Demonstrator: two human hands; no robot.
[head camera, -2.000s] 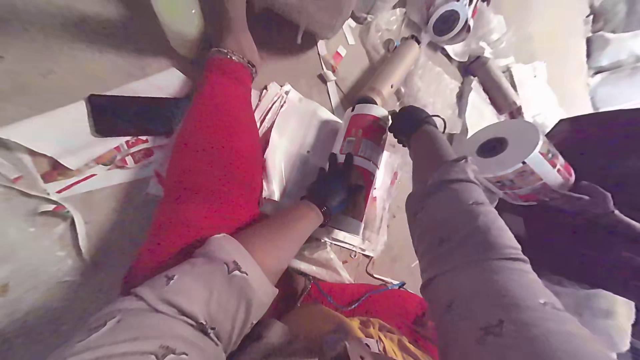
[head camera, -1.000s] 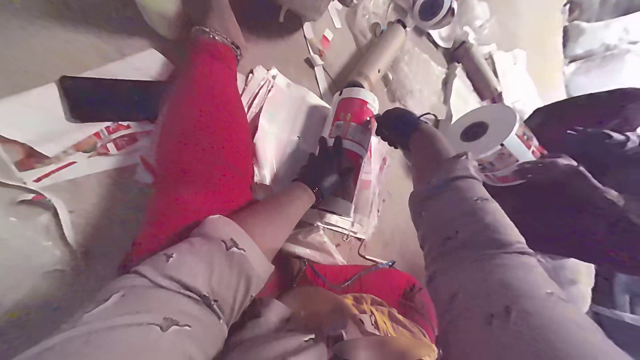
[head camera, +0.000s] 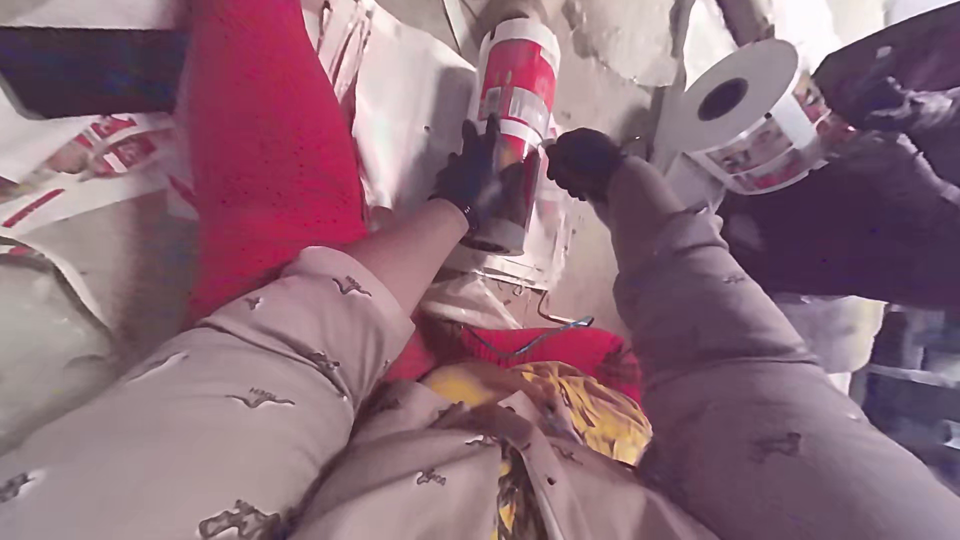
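Observation:
A roll of printed red and white film (head camera: 517, 82) lies lengthwise between my hands, on a stack of white sheets (head camera: 409, 97). My left hand (head camera: 469, 176), in a dark glove, rests with spread fingers on the roll's left side. At the roll's right edge is my right hand (head camera: 585, 163), also gloved, its fingers curled; something small and pale shows at its fingertips, too unclear to name. The near end of the roll shows a dark core opening.
Another printed film roll (head camera: 780, 142) with a white end face stands tilted at the right, beside dark cloth (head camera: 847, 225). A dark flat object (head camera: 90, 71) lies at the upper left near printed film scraps (head camera: 105, 154). A thin wire (head camera: 532, 341) lies close to my lap.
My left hand has moved up along the roll from where it lay two seconds ago. My right hand has come lower beside the roll, fingers still curled.

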